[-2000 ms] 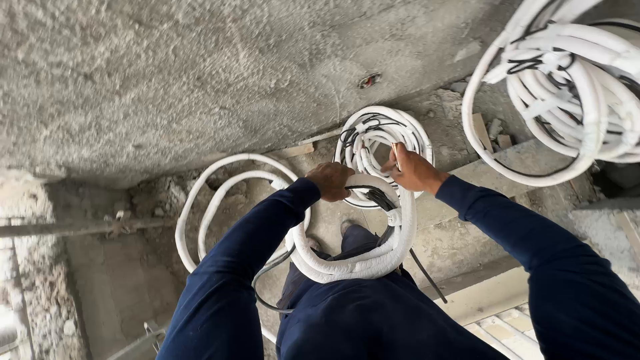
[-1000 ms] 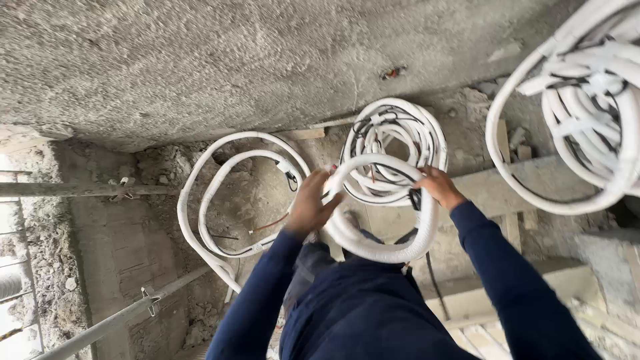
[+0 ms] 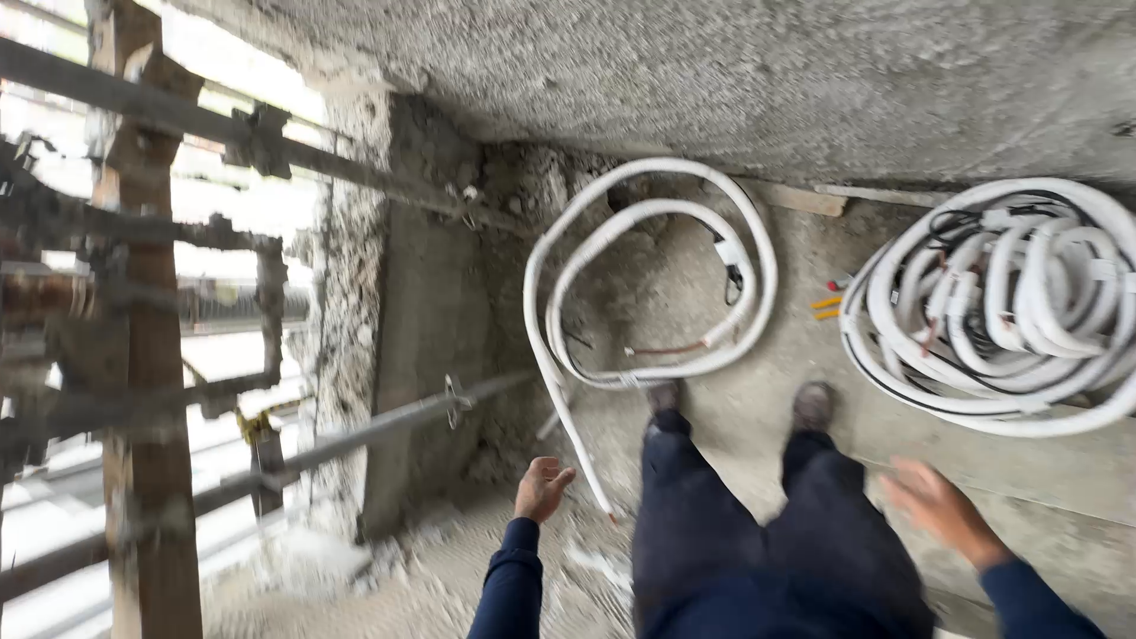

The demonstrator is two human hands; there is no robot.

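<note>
Nothing is in my left hand point(image 3: 543, 490), which hangs beside the lower end of a loose coil of white insulated copper pipe point(image 3: 536, 302). That coil lies on the floor in wide loops, with a bare copper end point(image 3: 666, 350) inside and a black cable tied to it. My right hand point(image 3: 932, 504), somewhat blurred, is empty with its fingers apart, below a pile of white insulated pipe coils point(image 3: 985, 406) with black cables. Orange tool handles point(image 3: 827, 308) and a small red-tipped object point(image 3: 834, 286) lie at the pile's left edge.
Metal scaffold tubes point(image 3: 390, 182) and a wooden post point(image 3: 151, 373) stand at the left by an opening. A rough concrete wall point(image 3: 710, 80) runs along the top. Wood strips point(image 3: 799, 199) lie at its foot. My shoes point(image 3: 813, 406) are between the coils.
Both hands have let go of the small white pipe coil they held one second ago; a coil of that kind now lies on the pile. The view has swung left.
</note>
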